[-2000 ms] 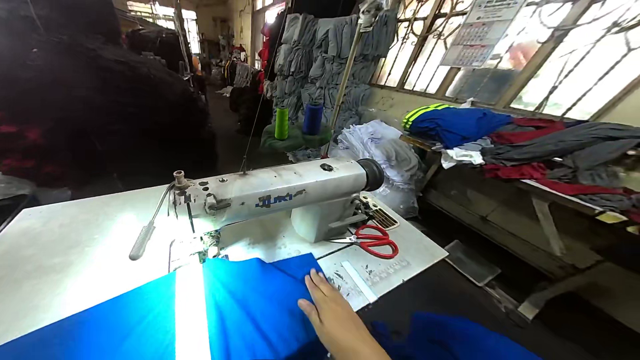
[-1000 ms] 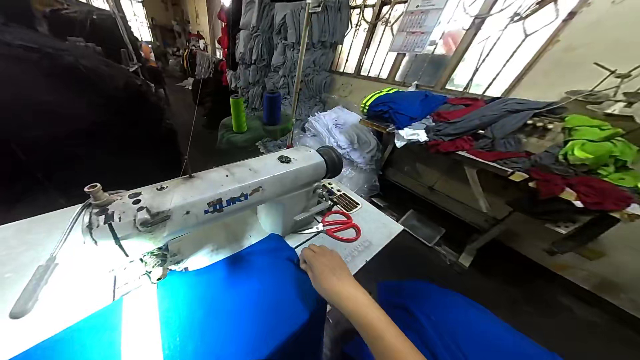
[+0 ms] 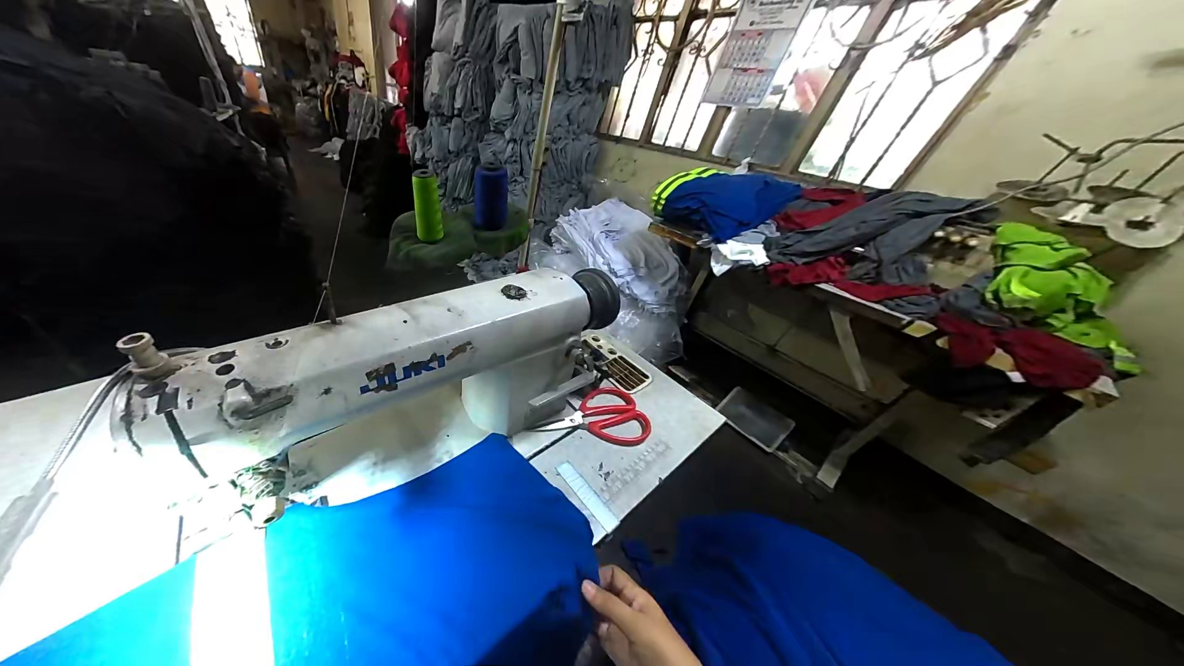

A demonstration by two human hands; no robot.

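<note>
Blue fabric with a pale stripe (image 3: 444,555) lies across the bed of a Juki sewing machine (image 3: 388,361), its left part under bright light near the needle area. At the right edge of this fabric, my right hand (image 3: 634,615) pinches the cloth between thumb and fingers. More blue fabric (image 3: 795,592) hangs or lies to the right of that hand. Red-handled scissors (image 3: 615,416) rest on the white table (image 3: 666,444) behind the fabric, by the machine's base. My left hand is out of the frame.
A short pale ruler strip (image 3: 587,495) is on the table's right part. Behind stand a green thread cone (image 3: 427,205) and a blue thread cone (image 3: 490,196). Bundled white cloth (image 3: 615,250) lies beyond the machine. A bench with piled garments (image 3: 851,231) runs along the right wall.
My right hand has moved from on top of the cloth near its far corner to its right edge, nearer to me, and now pinches it. The view has turned right.
</note>
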